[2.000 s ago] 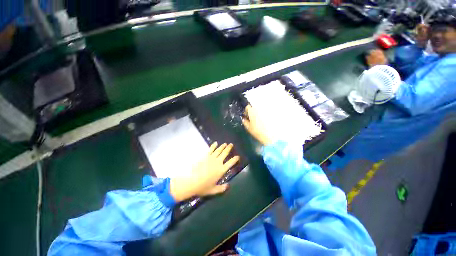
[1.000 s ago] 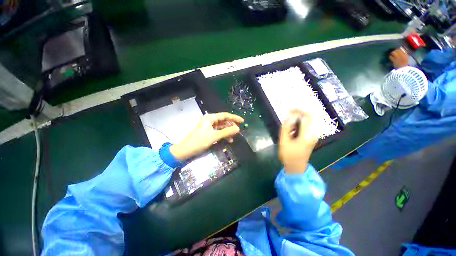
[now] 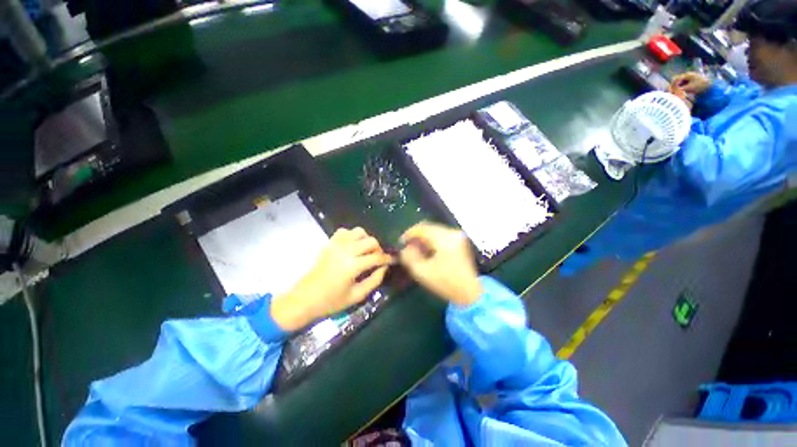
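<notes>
The open tablet device lies in its black tray (image 3: 301,166), with a large silver-white plate (image 3: 258,244) and a circuit board strip (image 3: 328,336) at the near end. My left hand (image 3: 336,275) is above the device's near right part, its fingertips pinched on a small dark part. My right hand (image 3: 441,262) meets it from the right, fingers curled on a dark tool, mostly hidden and blurred. A loose pile of small dark parts (image 3: 383,183) lies beyond my hands. The parts tray of white pieces (image 3: 481,188) is to the right of the pile.
Plastic bags (image 3: 537,150) lie beyond the parts tray. A white fan (image 3: 651,127) stands at the right, near a person in a blue smock (image 3: 734,144). More devices sit on the green conveyor (image 3: 262,83), beyond a white strip. A pale cable (image 3: 33,349) runs at the far left.
My right hand has moved left from over the parts tray to meet my left hand. My left fingers have closed together. The view has shifted.
</notes>
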